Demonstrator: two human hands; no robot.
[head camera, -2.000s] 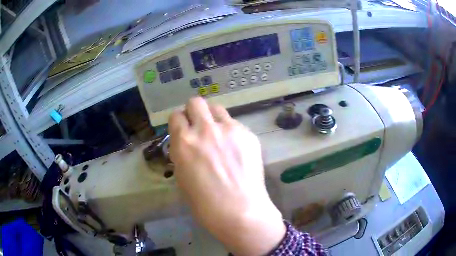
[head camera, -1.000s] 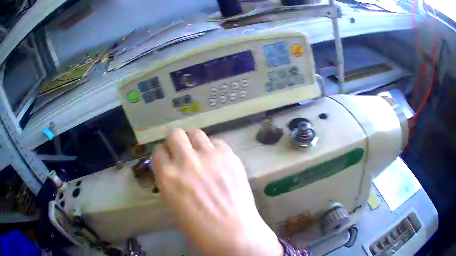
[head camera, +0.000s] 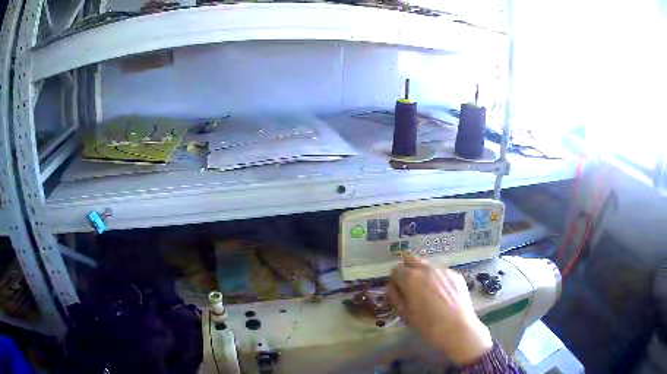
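My right hand (head camera: 431, 303), bare with a patterned sleeve, reaches in from the lower right over the cream sewing machine head (head camera: 300, 330). Its fingers are bent, with the tips at the lower edge of the control panel (head camera: 371, 257). The hand is just right of a brown-and-metal part (head camera: 366, 305) on top of the head. The fingertips are blurred, so I cannot tell if they hold thread. My left hand is out of the picture. The needle area is not visible.
Two dark thread cones (head camera: 405, 130) stand on the white shelf (head camera: 241, 199) behind. A teal clip (head camera: 98, 220) is on the shelf edge. A dark fabric heap (head camera: 128, 329) lies left of the machine, with a blue bin (head camera: 13, 356) at the far left.
The view has tilted up and shifted left, showing the shelves and both cones. The machine and panel now sit lower right. My right hand still has bent fingers over the machine head.
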